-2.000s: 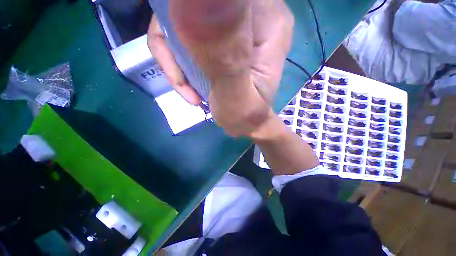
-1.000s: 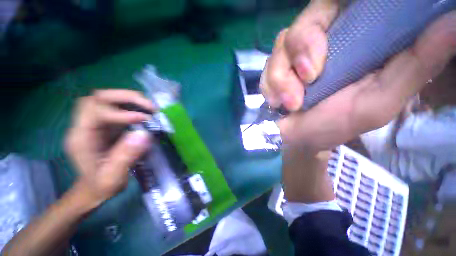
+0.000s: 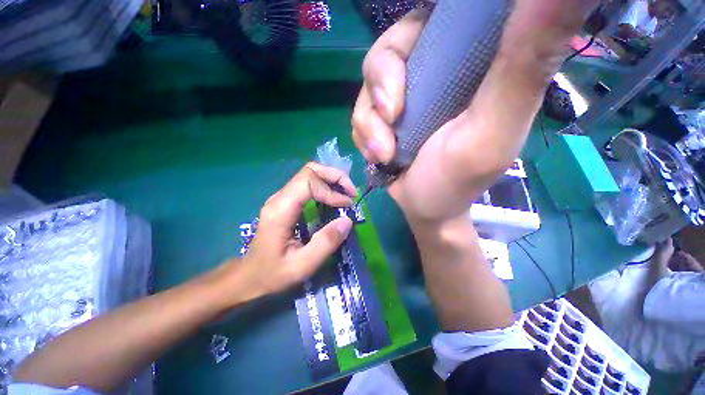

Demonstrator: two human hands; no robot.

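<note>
My right hand (image 3: 456,146) is closed around the grey textured handle of the electric screwdriver (image 3: 456,65). Its thin bit points down to the far end of the black housing (image 3: 362,281), which lies on the bright green fixture (image 3: 396,308). My left hand (image 3: 290,231) is at that far end, thumb and index finger on either side of the spot beside the bit tip. Whether the fingers pinch a small part there is too small to tell. A strip of white lettering (image 3: 315,332) runs along the fixture's left side.
Clear blister trays (image 3: 58,270) are stacked at left. The screw feeder (image 3: 506,220) stands right of the fixture, with a teal-green box (image 3: 573,173) beyond. A white compartment tray (image 3: 591,362) is lower right. A clear bag (image 3: 332,156) lies beyond the fixture. Another person's sleeve (image 3: 630,308) is at right.
The screwdriver has come from the feeder to the housing's far end. My left hand, out of view at first, stays at the fixture. The view has shifted, showing more of the bench.
</note>
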